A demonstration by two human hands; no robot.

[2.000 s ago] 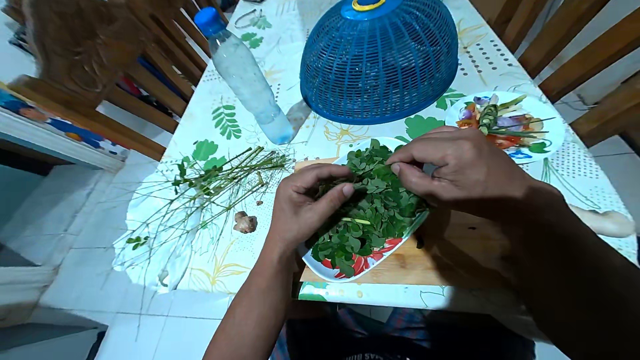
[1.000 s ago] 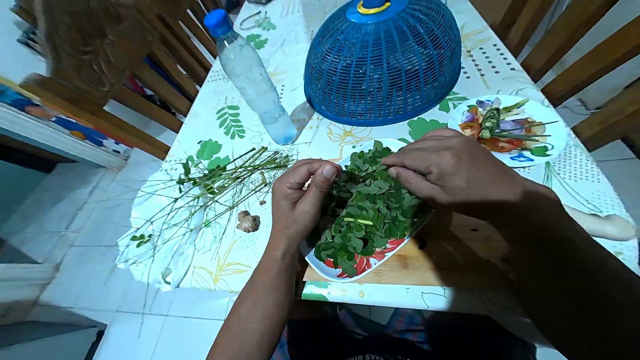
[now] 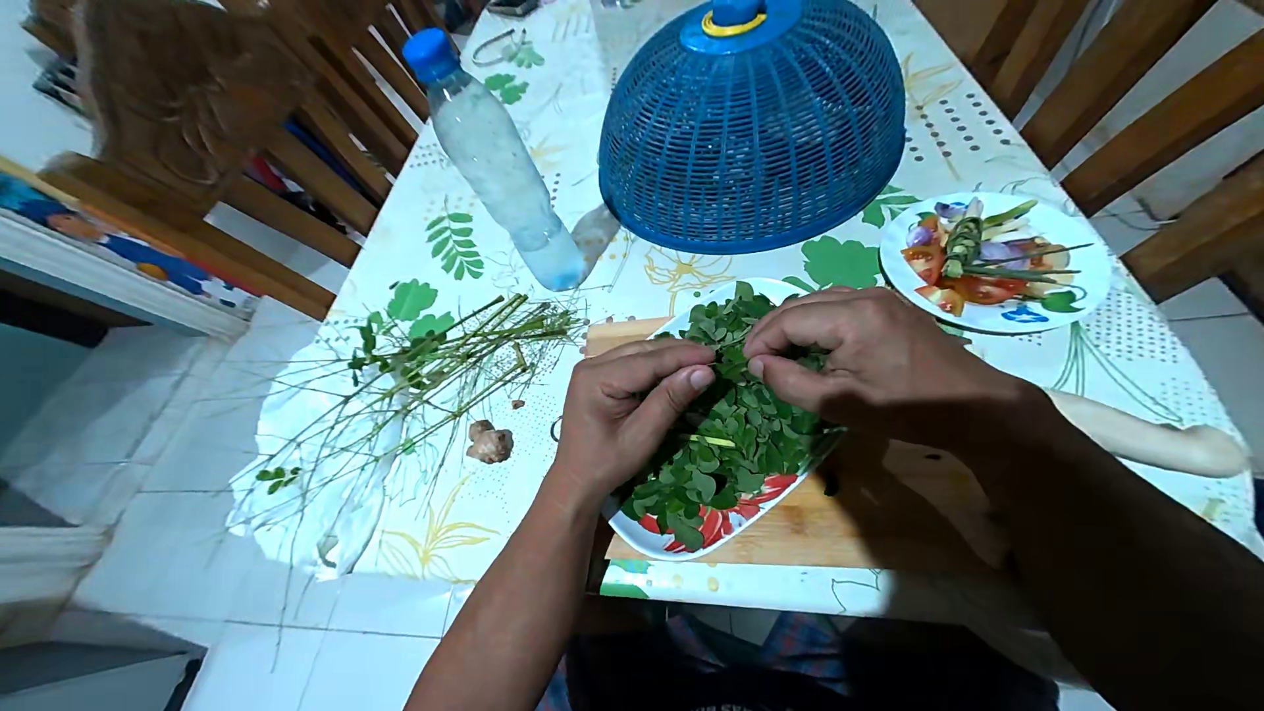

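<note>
Small green leaves [image 3: 736,425] are heaped in a white dish with a red pattern [image 3: 736,523], which rests on a wooden cutting board [image 3: 879,523]. Over the left side of the heap is my left hand [image 3: 637,405], thumb and forefinger pinched near a leafy sprig. My right hand [image 3: 859,351] pinches at the same sprig from the right, above the upper part of the heap. The sprig between the fingertips is thin and partly hidden. A pile of leaf stems [image 3: 464,355] lies on the table to the left, partly over a white plastic bag [image 3: 306,494].
A blue plastic food cover [image 3: 750,128] stands beyond the dish, with a blue-capped bottle [image 3: 499,168] to its left. At right are a plate of cut vegetables [image 3: 1086,296] and a pale long vegetable [image 3: 1145,434]. A ginger piece [image 3: 490,442] lies near my left hand. Wooden chairs flank the table.
My left hand's fingers have shifted slightly at the leaves, and both hands remain over the dish.
</note>
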